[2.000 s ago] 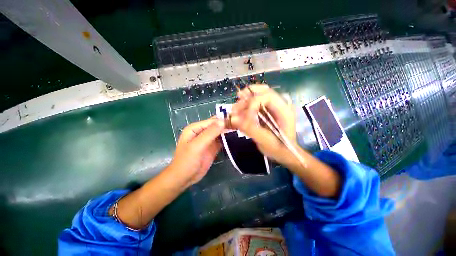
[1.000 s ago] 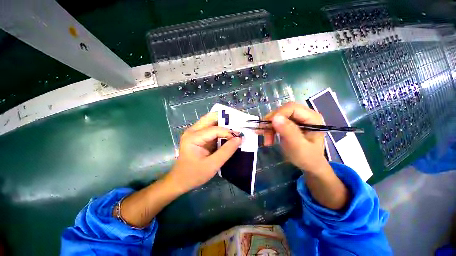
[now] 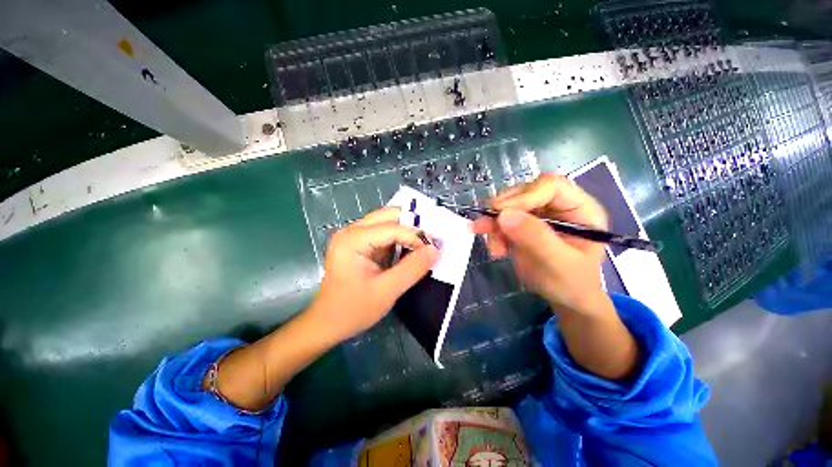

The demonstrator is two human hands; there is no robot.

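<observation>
My left hand (image 3: 367,274) holds a white sheet (image 3: 449,257) with a large black block, its lower corner curling. Small dark pieces sit on the sheet's white upper end. A tiny dark component (image 3: 423,238) is pinched between my left thumb and finger. My right hand (image 3: 555,237) holds dark tweezers (image 3: 598,234), handle pointing right. Their tips are over the sheet's upper edge; whether they grip a piece I cannot tell. A clear blister tray (image 3: 319,210) lies under the hands, with dark components in its upper pockets.
Spare white sheets with a dark block (image 3: 648,274) lie right of my right hand. A densely filled tray (image 3: 721,182) is farther right, with clear trays beyond. A white rail (image 3: 556,77) crosses behind, with an upper clear tray (image 3: 374,68) and a pale post (image 3: 137,82).
Since the oldest frame my right hand has moved right, off my left hand, and the tweezers now point left over the sheet. Since one second ago the tips have moved up and the sheet curls more.
</observation>
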